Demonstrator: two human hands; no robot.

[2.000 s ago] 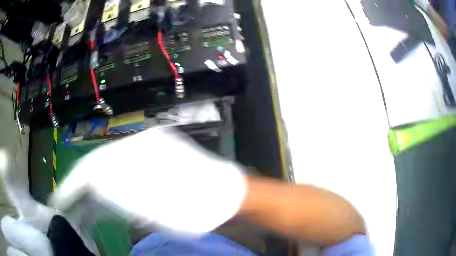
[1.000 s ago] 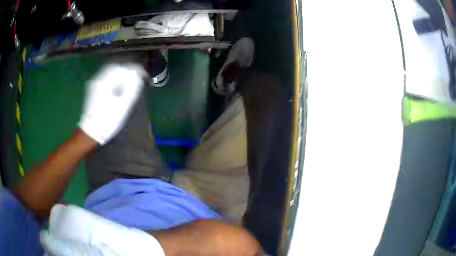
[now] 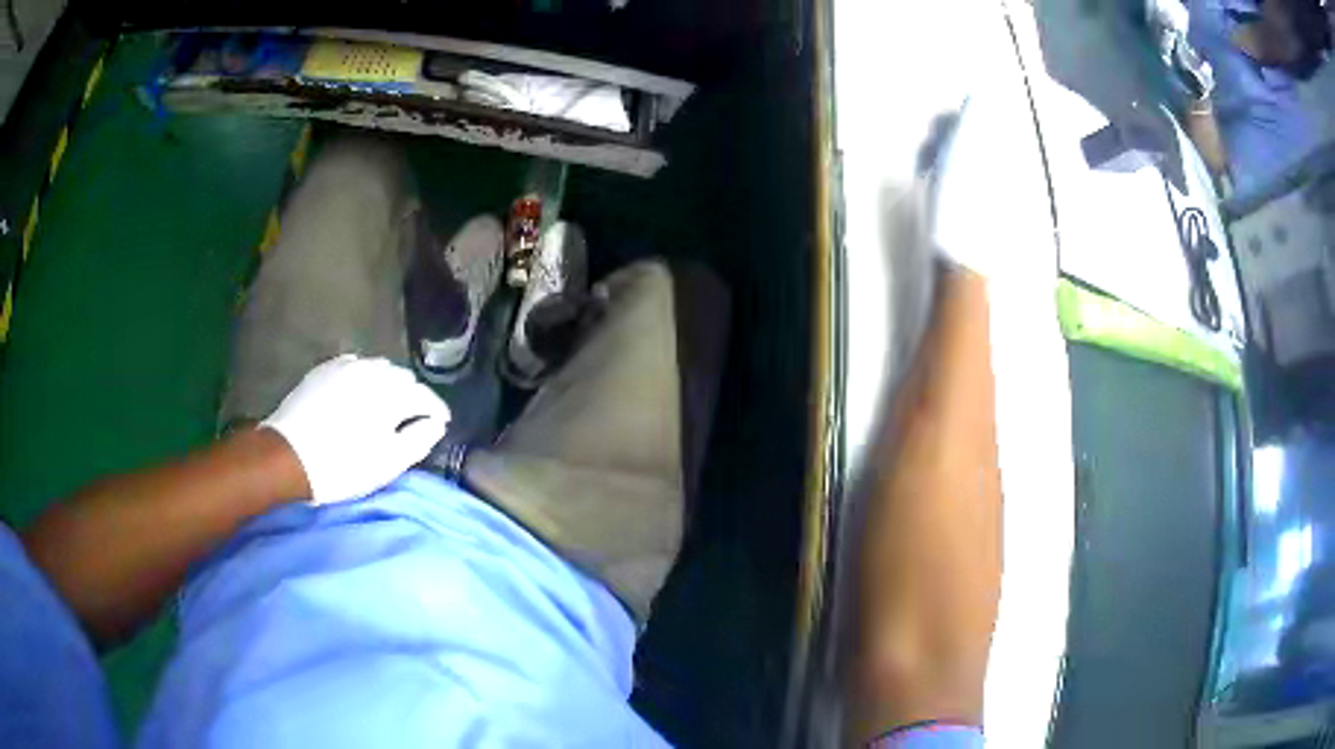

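My left hand (image 3: 356, 427), in a white glove, is low over my lap with its fingers partly curled; whether it holds anything is unclear. My right hand (image 3: 984, 198), also in a white glove, reaches forward over the white bench ledge (image 3: 1032, 585). It is washed out against the white surface, so its fingers and anything in them cannot be made out. A dark block, seemingly a power adapter (image 3: 1124, 144), lies on the white surface beyond my right hand. A looped black cord (image 3: 1201, 271) lies near it.
A lime-green strip (image 3: 1149, 334) crosses the dark green conveyor (image 3: 1149, 498). A shallow tray (image 3: 425, 129) with yellow, blue and white items is at the top left. A small red-and-white container (image 3: 523, 242) stands between my shoes. Another person's arm (image 3: 1206, 135) shows at upper right.
My right hand and forearm have moved from the lower part of the view onto the white ledge at right. My left hand is lower, at my lap. The view has shifted.
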